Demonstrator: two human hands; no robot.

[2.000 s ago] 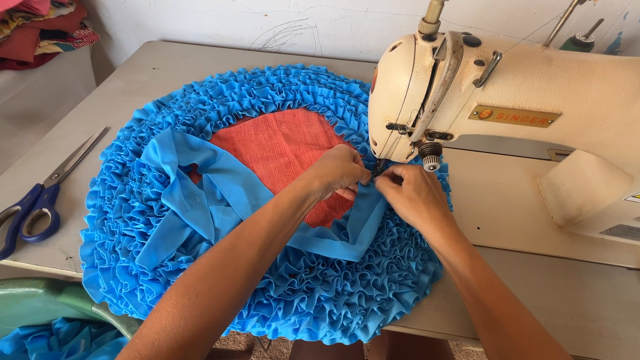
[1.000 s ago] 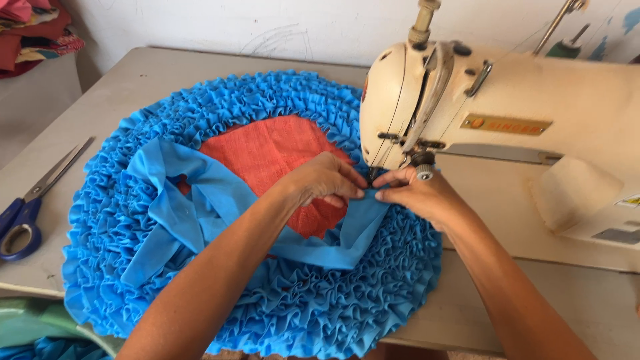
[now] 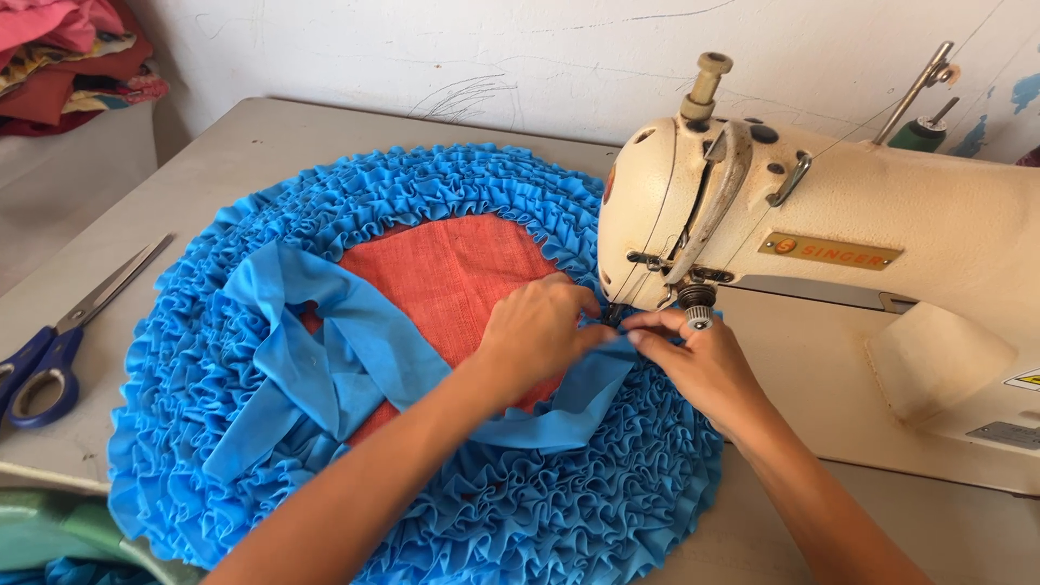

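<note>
A round mat of ruffled blue fabric (image 3: 455, 183) with a bare red cloth centre (image 3: 439, 276) lies under the head of a cream Singer sewing machine (image 3: 812, 195). A long blue fabric strip (image 3: 374, 325) loops loosely over the red centre and up to the presser foot (image 3: 614, 314). My left hand (image 3: 540, 329) is bent just left of the foot, over the strip; its fingertips are blurred. Right of the foot, my right hand (image 3: 703, 366) pinches the strip's edge between thumb and fingers. The needle's tip is hidden.
Blue-handled scissors (image 3: 61, 357) lie partly spread on the table (image 3: 195, 175) at left. A green tub (image 3: 61, 520) with blue fabric stands at the lower left. Folded cloths (image 3: 73, 65) are piled at the upper left. A green thread spool (image 3: 918, 134) stands behind the machine, near the wall.
My left hand's fingers were at the strip by the foot and are now more bent and slightly raised. My right hand stays beside the foot.
</note>
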